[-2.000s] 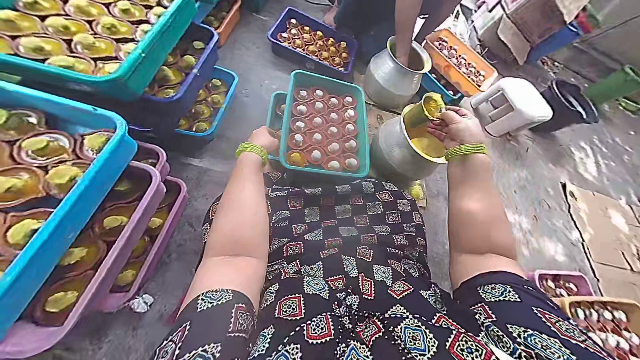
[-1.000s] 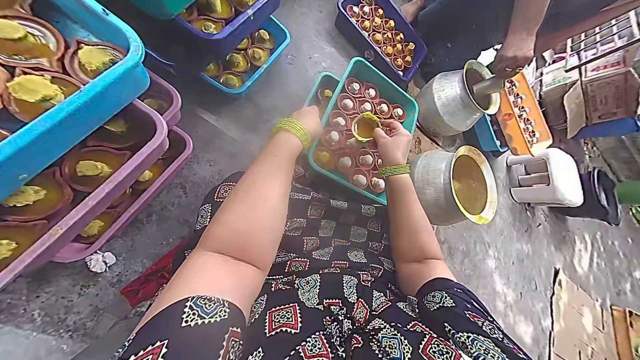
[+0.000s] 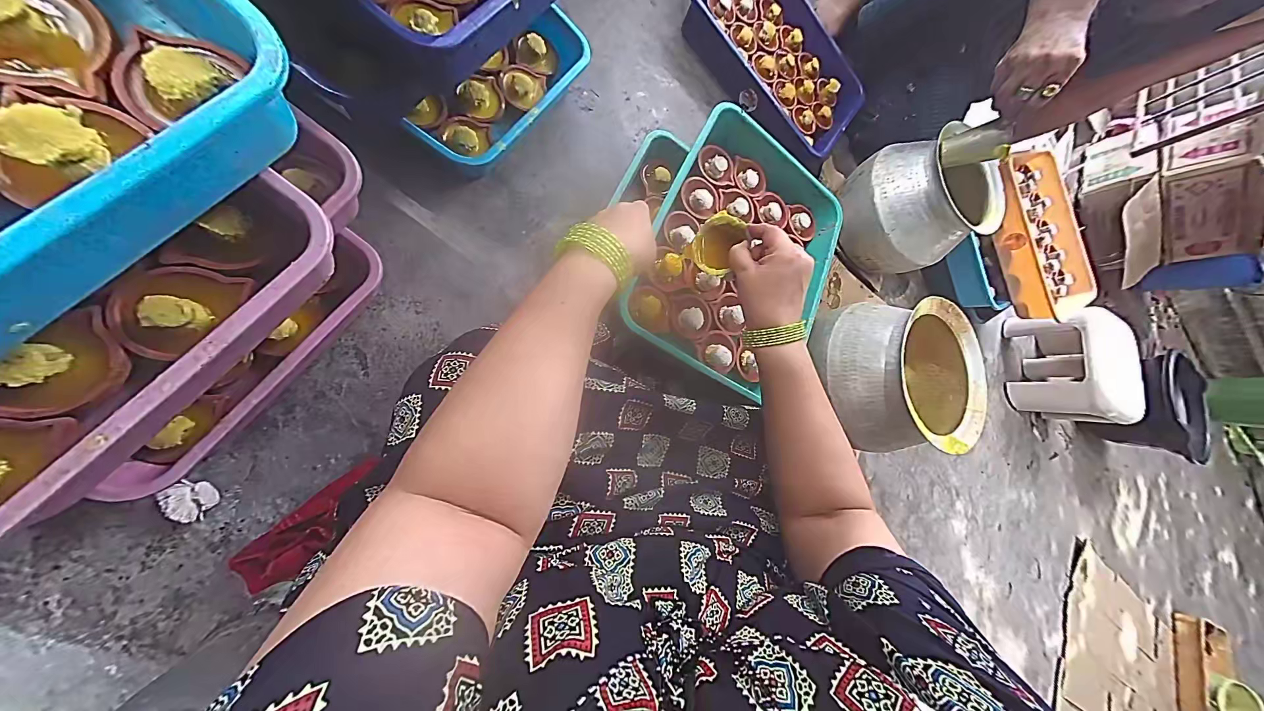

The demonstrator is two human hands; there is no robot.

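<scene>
My right hand (image 3: 773, 281) holds a small cup (image 3: 717, 243), coated in yellow, tilted over clay lamps in a teal plastic tray (image 3: 828, 267). The lamps hold whitish lumps (image 3: 701, 201); a couple at the tray's left side contain yellow liquid (image 3: 649, 308). At that tray's left edge is my left hand (image 3: 628, 235), its fingers partly hidden; whether it grips the rim I cannot tell. Another teal tray (image 3: 642, 158) lies partly beneath. To the right, an aluminium pot (image 3: 869, 375) with yellow liquid inside stands near my right forearm.
Stacked blue and pink trays (image 3: 326, 247) of filled lamps rise at left. A co-worker's hand (image 3: 1047, 64) holds a container at a second metal pot (image 3: 894, 207). An orange tray (image 3: 1071, 247), a white plastic stool (image 3: 1076, 365) and cardboard (image 3: 1116, 622) lie to the right.
My right hand has moved with the cup from the nearer pot to over the teal tray. Since one second ago, the cup has shifted toward the tray's left side, and yellow liquid shows in lamps there.
</scene>
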